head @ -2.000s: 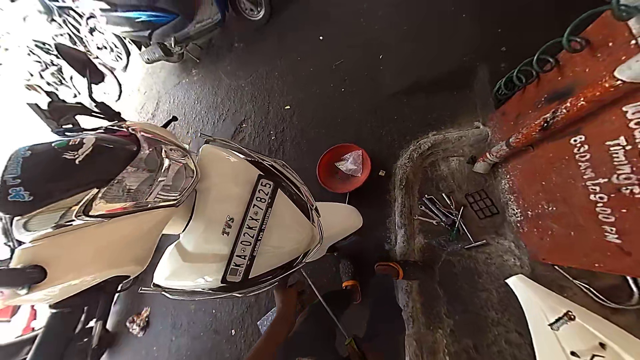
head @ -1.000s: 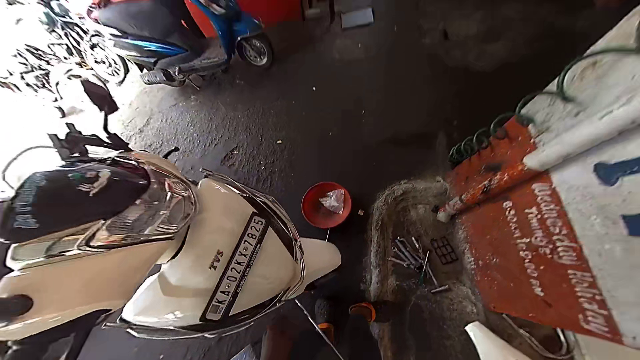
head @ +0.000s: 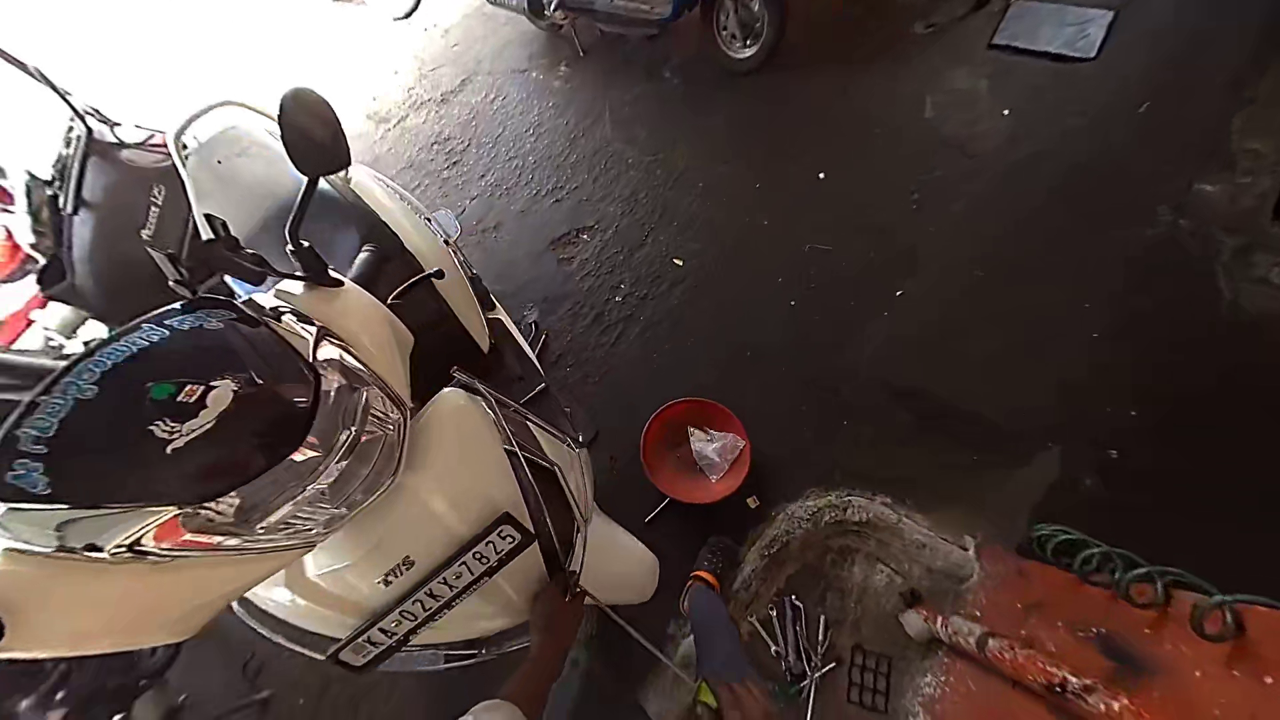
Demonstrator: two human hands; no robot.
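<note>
A white TVS scooter [head: 430,520] stands at the left with a chrome guard around its front. My left hand [head: 557,610] is at the guard's lower end, by the edge of the front panel; its fingertips are too dark to make out. From there the long metal shaft of a screwdriver [head: 640,640] slants down to its yellow-green handle. My right hand [head: 738,700], partly cut off by the bottom edge, is around that handle. The screwdriver's tip is hidden near my left fingers.
A red bowl [head: 665,455] holding a clear plastic bag [head: 716,453] rests on the dark floor. Wrenches [head: 792,640] and a black grid [head: 869,678] lie inside a raised concrete curb [head: 850,515]. A painted red board [head: 1050,640] with a green coiled hose [head: 1100,570] is at right.
The view has swung a good deal, bringing more of the scooter's side and the floor into sight. My left hand was low at the scooter's front two seconds ago too.
</note>
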